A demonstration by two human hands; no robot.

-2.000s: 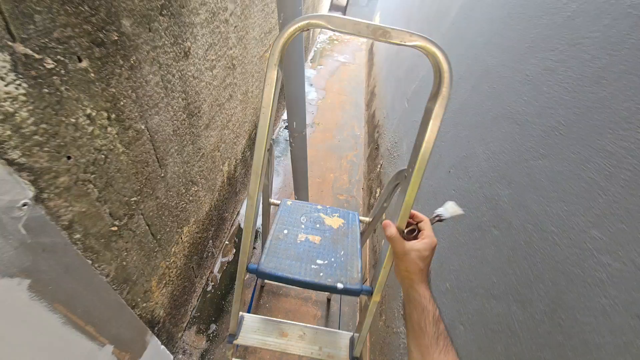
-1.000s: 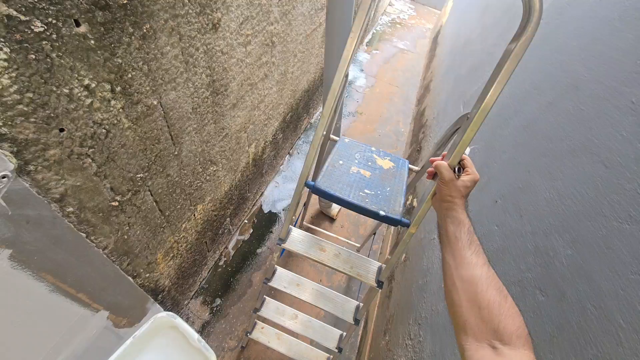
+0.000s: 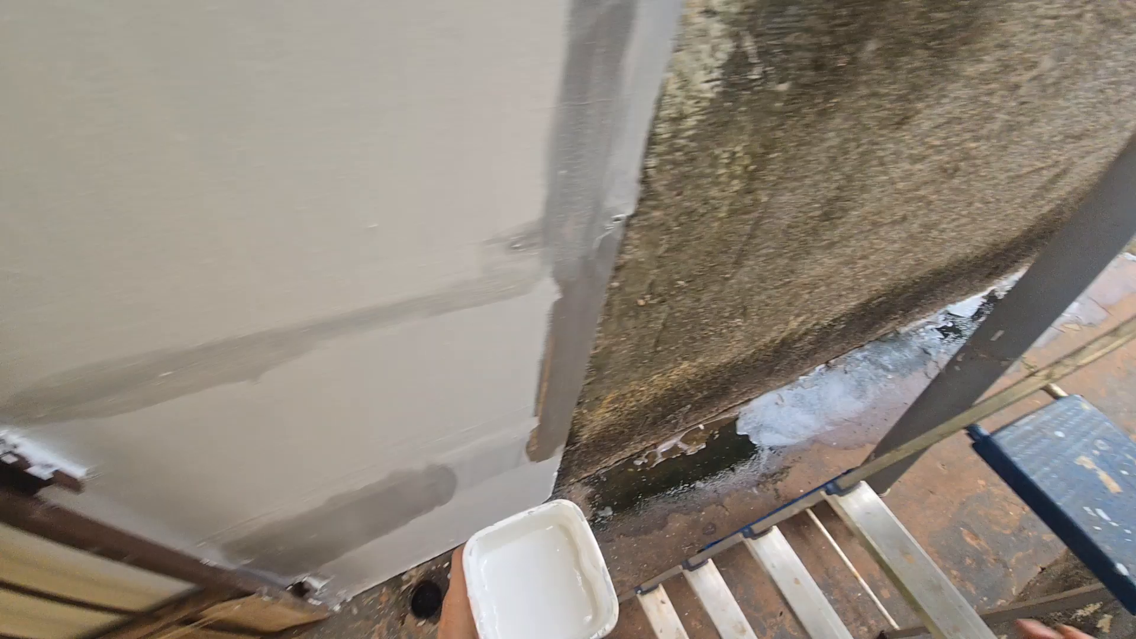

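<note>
My left hand (image 3: pixel 455 596) is shut on a white plastic tub (image 3: pixel 540 572) holding white paint, at the bottom middle. Only the fingertips of my right hand (image 3: pixel 1049 629) show at the bottom edge, below the ladder's platform; what they hold is hidden. The aluminium stepladder (image 3: pixel 803 586) stands at lower right, with its blue, paint-spotted platform (image 3: pixel 1069 484) at the right edge. The paintbrush seen earlier is out of view.
A light grey painted wall (image 3: pixel 266 195) with darker patches fills the left. Beside it rises a rough, stained wall (image 3: pixel 799 195). White splashes (image 3: pixel 825 404) lie on the reddish floor. A grey post (image 3: pixel 1003 337) slants behind the ladder. A brown frame (image 3: pixel 106 541) is at lower left.
The view has swung left to the grey wall. The tub, at the bottom edge a second ago, now shows with my left hand on it. My right hand, earlier at the ladder's rail, is mostly out of view.
</note>
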